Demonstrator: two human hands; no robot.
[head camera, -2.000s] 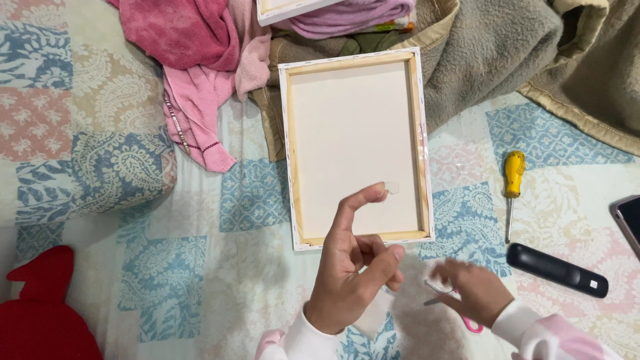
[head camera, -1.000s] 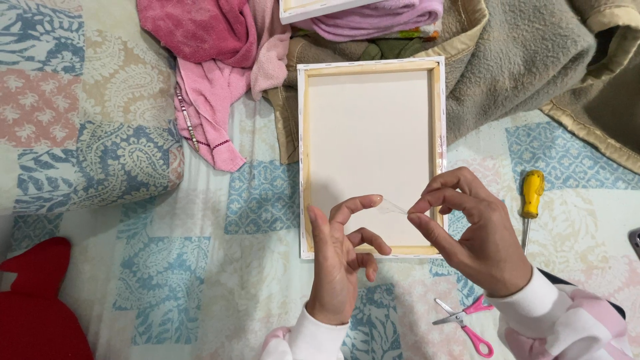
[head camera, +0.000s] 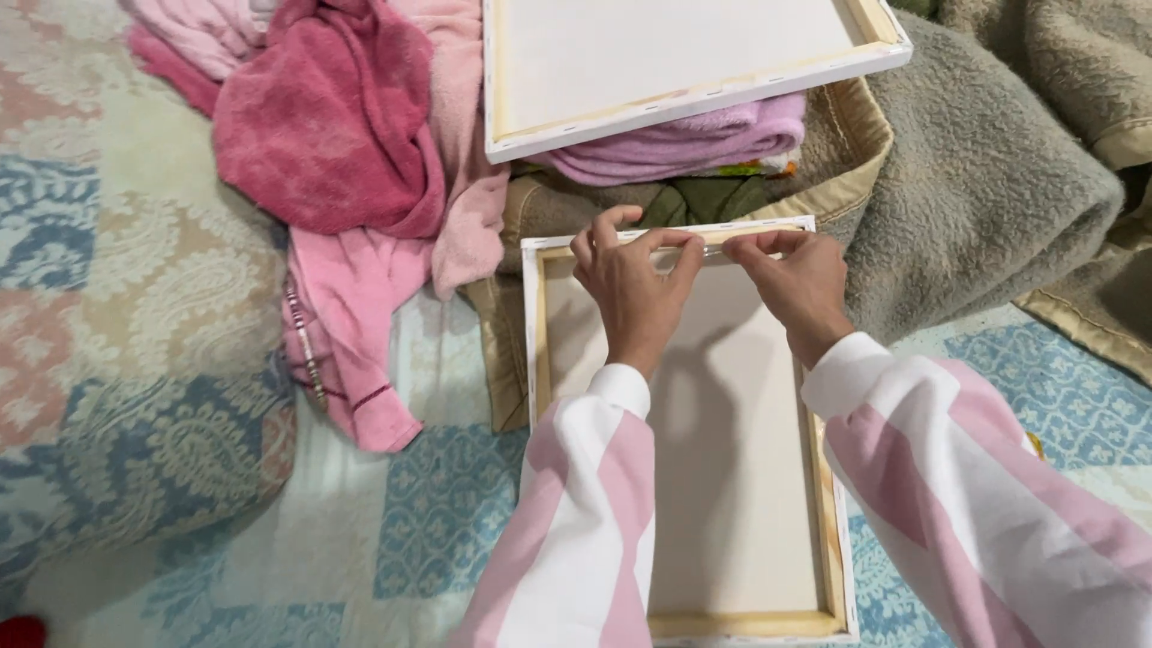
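Observation:
A stretched canvas lies face down, its wooden frame and blank back showing. Over its far bar, my left hand and my right hand pinch the two ends of a small clear strip, perhaps tape. The strip spans the short gap between my fingertips, close to the frame's top edge. Whether it touches the wood cannot be told. My sleeves cover parts of the side bars.
A second canvas rests on a folded purple towel beyond the first. Pink cloths lie at the left, a grey-brown blanket at the right. Patterned bedding spreads underneath, with a red item at the lower left corner.
Both hands have moved from the canvas's near end to its far bar, the clear strip now between them. The view has shifted; the scissors and black object are out of sight.

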